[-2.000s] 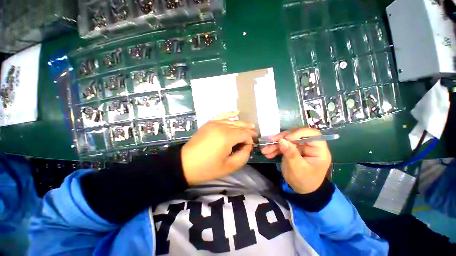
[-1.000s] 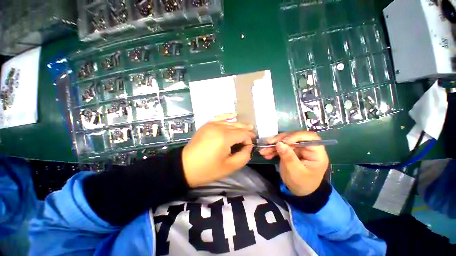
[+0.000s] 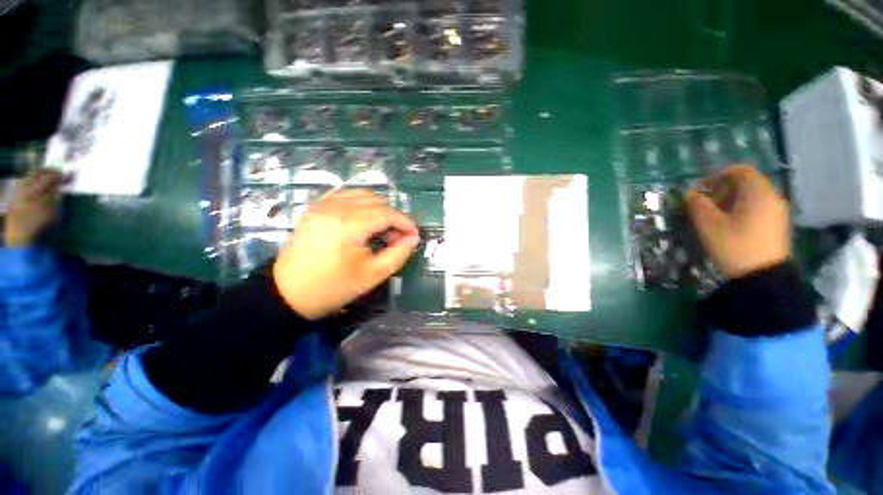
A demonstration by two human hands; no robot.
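My left hand (image 3: 339,253) is over the front right part of the source blister tray (image 3: 339,145), thumb and finger pinched together. My right hand (image 3: 741,220) is over the right side of the receiving blister tray (image 3: 678,135), fingers curled inward and blurred. I cannot tell whether either hand holds anything. The tweezers cannot be made out. The adhesive sheet (image 3: 484,218), white with a tan band, lies between the trays. Small dark and silvery modules (image 3: 368,118) sit in the source tray's pockets. Dark and silvery pieces also show in the receiving tray's front pockets.
Stacked component trays (image 3: 392,70) stand at the far side. A white parts sheet (image 3: 116,126) and another person's hand (image 3: 34,208) are at the left. A white box (image 3: 833,145) and crumpled white paper (image 3: 852,280) are at the right end.
My hands have parted from beside the sheet, left over the source tray, right over the receiving tray. The tweezers no longer show. The view has shifted, and another person's hand has appeared at left.
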